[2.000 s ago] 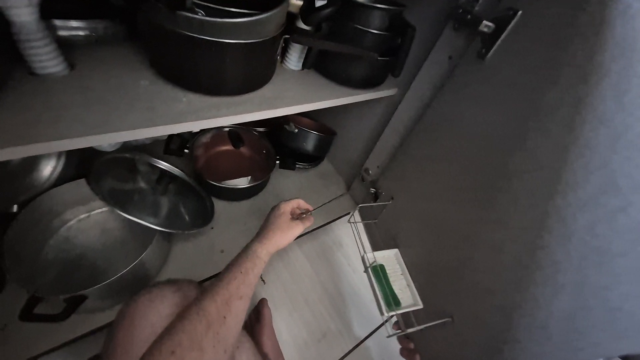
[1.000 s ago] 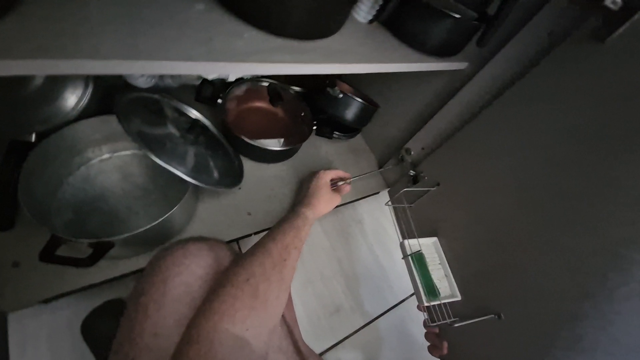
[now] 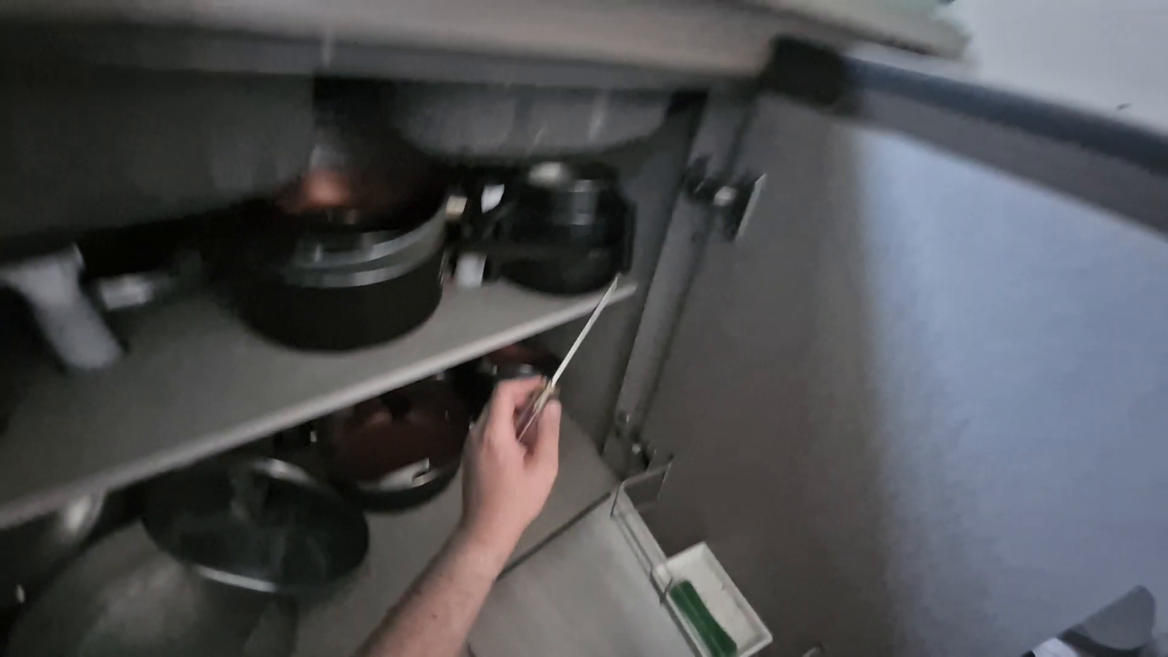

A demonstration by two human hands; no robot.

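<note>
Pinched between the thumb and fingers of my left hand is a slim metal-shafted tool, its shaft slanting up to the right across the shelf edge. Blur keeps its exact kind unclear. To the right, low by the cabinet door, a wire rack is partly visible beside a white tray with a green object in it. Door hinges show above and below. My right hand is out of view.
Dark stacked pots and smaller pans stand on the cabinet shelf. Under it are a red-lined pan, a glass lid and a large metal pot. The countertop edge runs overhead.
My left hand has raised the tool from near the lower hinge to in front of the shelf edge. My right hand, earlier at the rack's bottom, has left view. The view has tilted up.
</note>
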